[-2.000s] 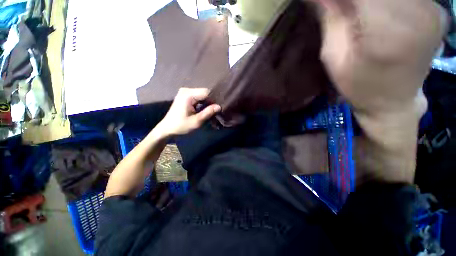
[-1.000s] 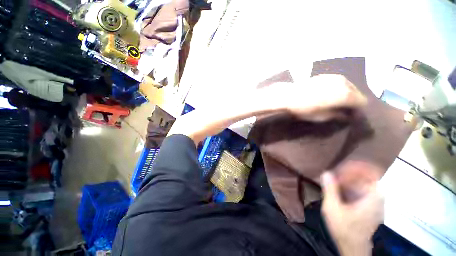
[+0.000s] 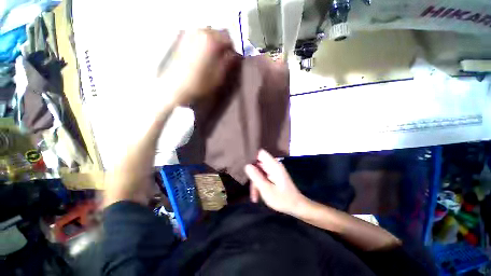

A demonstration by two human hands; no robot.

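The brown cloth piece (image 3: 237, 129) lies on the white machine bed, its top by the presser foot and needle area (image 3: 275, 53) and its lower corner hanging over the front edge. My left hand (image 3: 202, 62) is blurred, at the cloth's upper left, left of the needle area, with dark folds of cloth bunched at its fingers. My right hand (image 3: 273, 186) is at the cloth's lower right edge, its fingertips overlapping the cloth near the hanging corner; whether they pinch it is unclear. The cloth under the needle area is too blurred to tell its seam.
The cream sewing machine head (image 3: 377, 54) with red HIKARI lettering spans the upper right. A ruler strip (image 3: 436, 124) marks the bed's right side. Blue crates (image 3: 175, 199) and a tan ribbed pad (image 3: 210, 191) are below the edge. A red-orange stool (image 3: 72, 221) stands lower left.
The view has swung back from the left to face the machine. My left hand is now by the cloth's upper left; my right hand is at its lower edge. The cloth lies lengthwise below the needle area.
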